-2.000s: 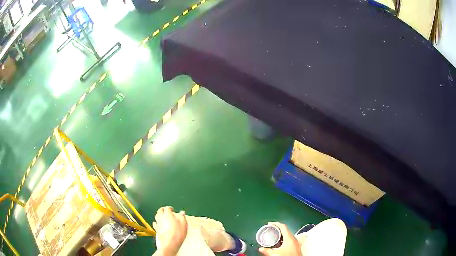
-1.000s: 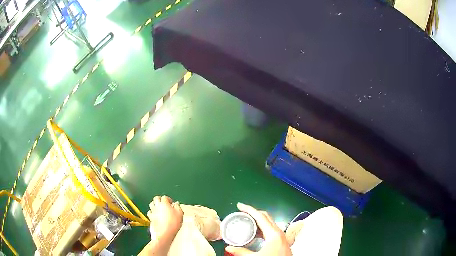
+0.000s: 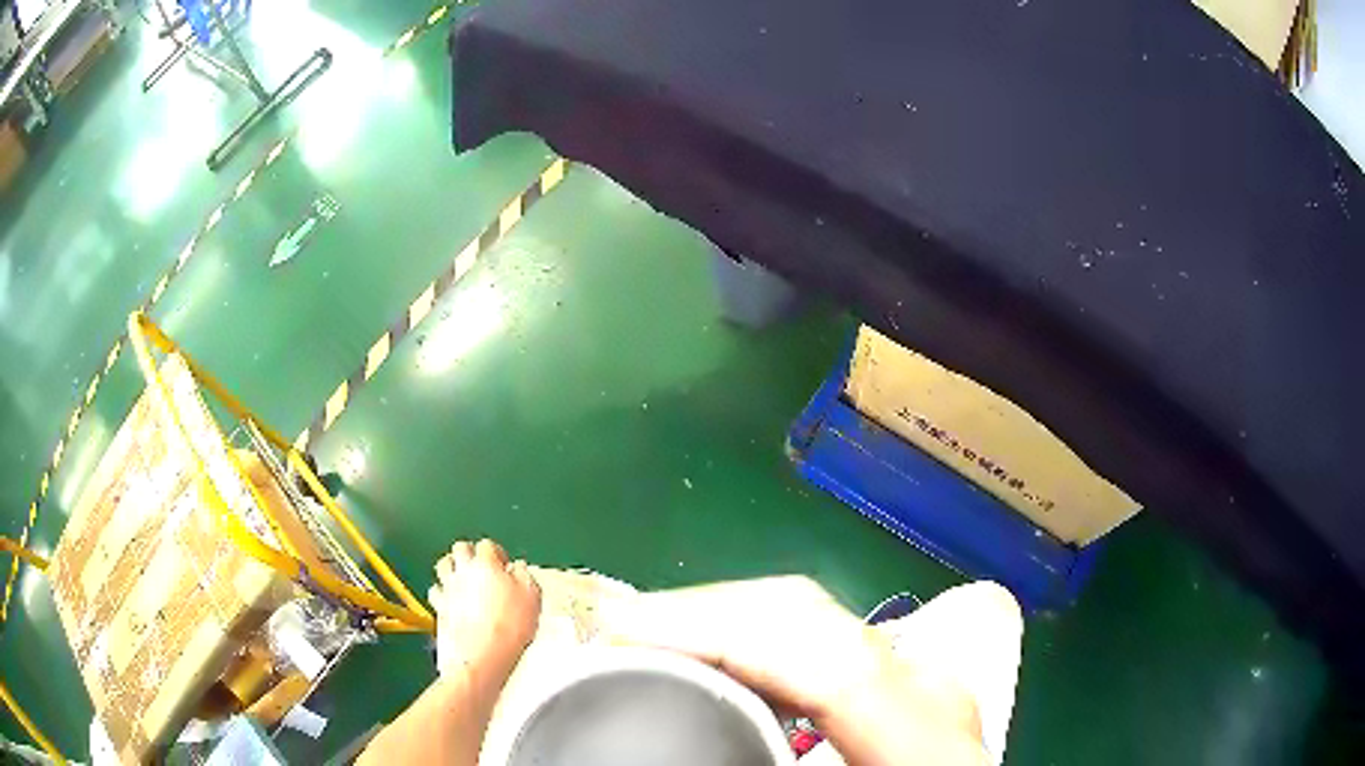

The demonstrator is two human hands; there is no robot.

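Note:
The flask cup is very large at the bottom edge, close to the camera. Its round rim and grey inside show, and the picture's edge cuts off its lower part. My right hand is around the far right side of the cup; its fingertips are hidden. My left hand lies on my left knee, holding nothing, its fingers bent over the knee and slightly spread.
A black-covered table fills the upper right. Under its edge is a blue crate with a tan cardboard sheet. At lower left, a yellow-railed trolley carries a taped carton and clear plastic packaging. Marking tape crosses the green floor.
My right hand has raised the cup from near my lap up close to the camera, so it looks much larger. My left hand has stayed on the knee. The view has shifted slightly downward.

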